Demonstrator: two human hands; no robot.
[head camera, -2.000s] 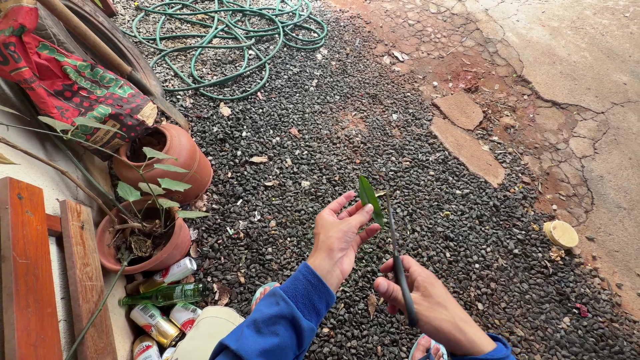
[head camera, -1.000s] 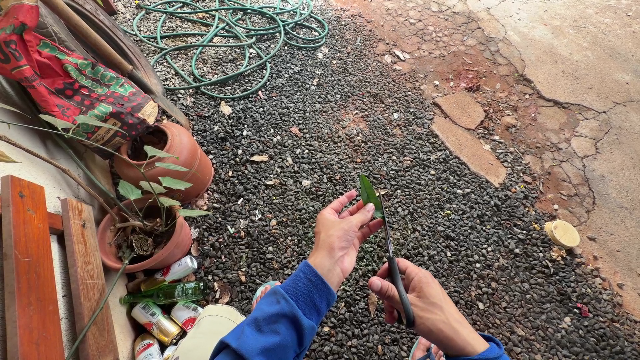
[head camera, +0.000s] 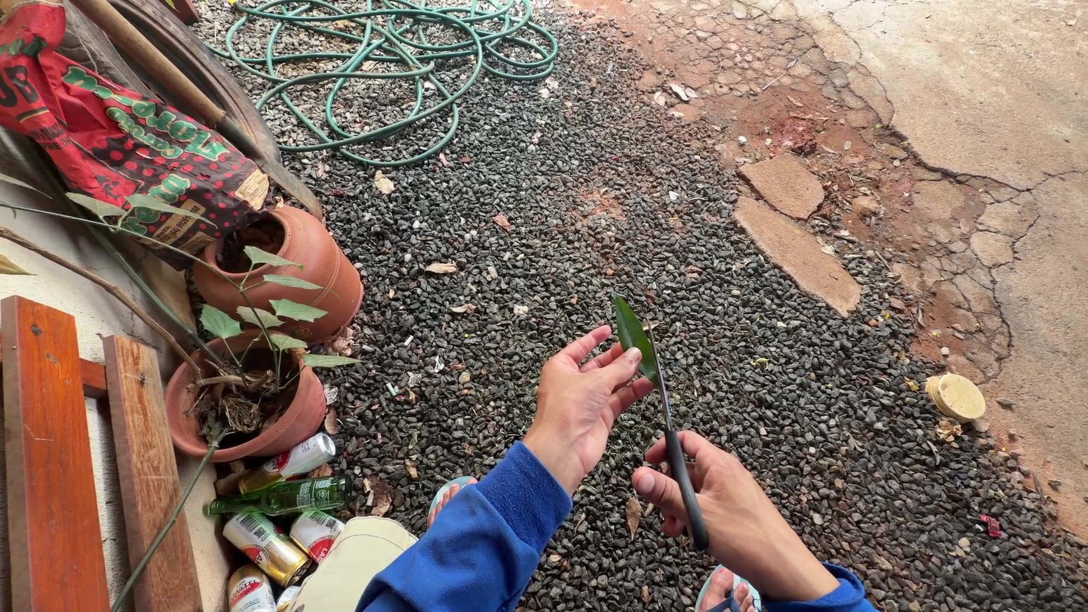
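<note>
Near the middle of the head view, my left hand (head camera: 586, 399) pinches a green leaf (head camera: 636, 337) between thumb and fingers, its tip pointing up. My right hand (head camera: 722, 501) grips the black handle of a thin-bladed tool, which looks like a knife (head camera: 677, 463). The narrow blade points up and lies along the right edge of the leaf. Whether the blade has cut into the leaf cannot be told. Both forearms wear blue sleeves, and dark gravel (head camera: 527, 289) lies below the hands.
Clay pots (head camera: 293, 272), one with a leafy plant, stand at left beside a red bag (head camera: 127, 144) and wooden slats (head camera: 51, 459). Cans and a green glass bottle (head camera: 280, 495) lie below them. A green hose (head camera: 399, 76) is coiled on the gravel; a round yellowish object (head camera: 956, 397) lies right.
The blade in my right hand has shifted a little against the leaf's right edge, and its handle has tilted more upright. My left hand holds the leaf in nearly the same place.
</note>
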